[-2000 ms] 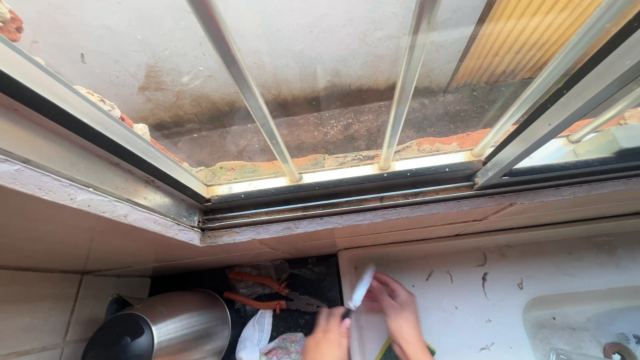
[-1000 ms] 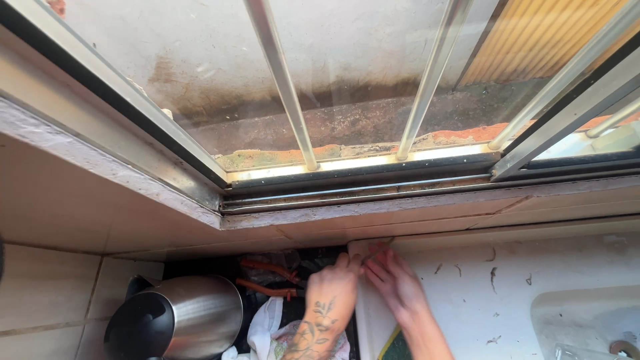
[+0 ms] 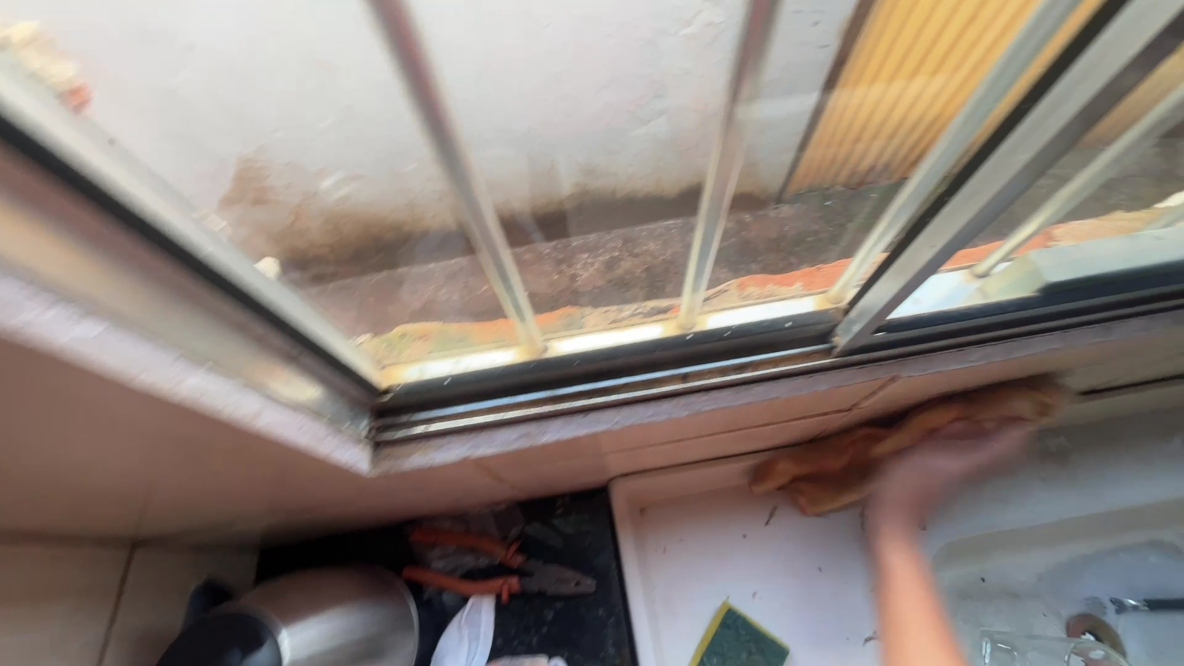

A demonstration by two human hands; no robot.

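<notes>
My right hand [image 3: 934, 462], blurred by motion, is on an orange-brown cloth [image 3: 842, 467] at the back edge of the white sink, against the tiled wall. The cloth stretches to both sides of the hand, and the fingers are partly hidden. My left hand is out of view. Nearer the front, a green and yellow sponge [image 3: 740, 638] lies on the sink's white drainboard [image 3: 680, 546]. Small dark bits are scattered over the drainboard.
Orange-handled pliers [image 3: 499, 569] and a white cloth [image 3: 467, 634] lie on the dark counter beside a steel kettle [image 3: 342, 615]. The basin holds a clear glass vessel [image 3: 1045, 647] and a dark-handled utensil [image 3: 1152, 605]. Above runs the barred window's sill track [image 3: 601, 393].
My right hand has moved right along the back of the sink and now has the orange-brown cloth. My left hand, near it before, has left the view.
</notes>
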